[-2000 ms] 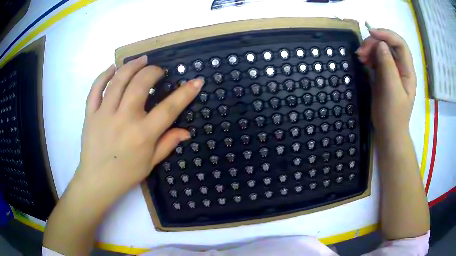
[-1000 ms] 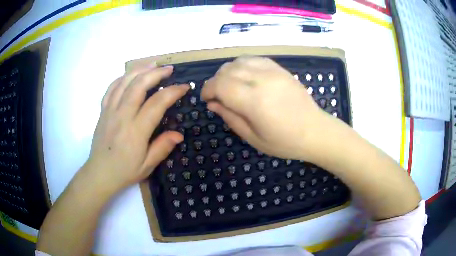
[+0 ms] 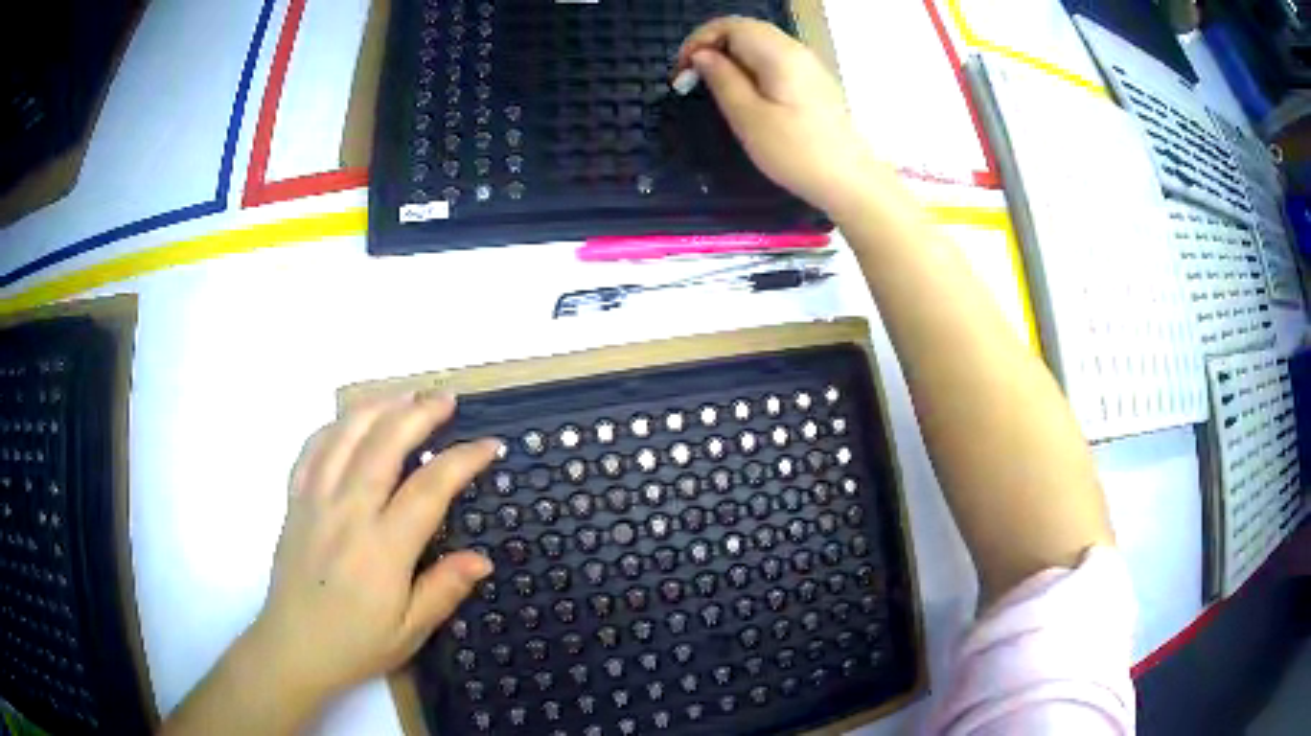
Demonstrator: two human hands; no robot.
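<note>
A black blister tray (image 3: 647, 375) lies before me on a cardboard sheet (image 3: 360, 391), with small cylindrical parts in most pockets. My left hand (image 3: 352, 525) rests on its far left corner, fingers apart, covering some pockets. My right hand (image 3: 784, 108) is over the second blister tray (image 3: 590, 226) and pinches a small cylindrical part (image 3: 686, 82), white side showing. Whether the part touches the tray I cannot tell. The second tray has filled columns at its left, a few parts near its near edge and many empty pockets.
A pink pen (image 3: 705, 247) and a ballpoint pen (image 3: 690, 288) lie between the trays. A side blister tray (image 3: 86, 503) is cut off at the left. White pocket trays (image 3: 1093, 288) stand at the right. A tray label (image 3: 424, 212) is on the second tray's corner.
My right hand has moved from the near tray forward to the second tray, now with a part in its fingers. The view has shifted forward. My left hand has stayed on the near tray.
</note>
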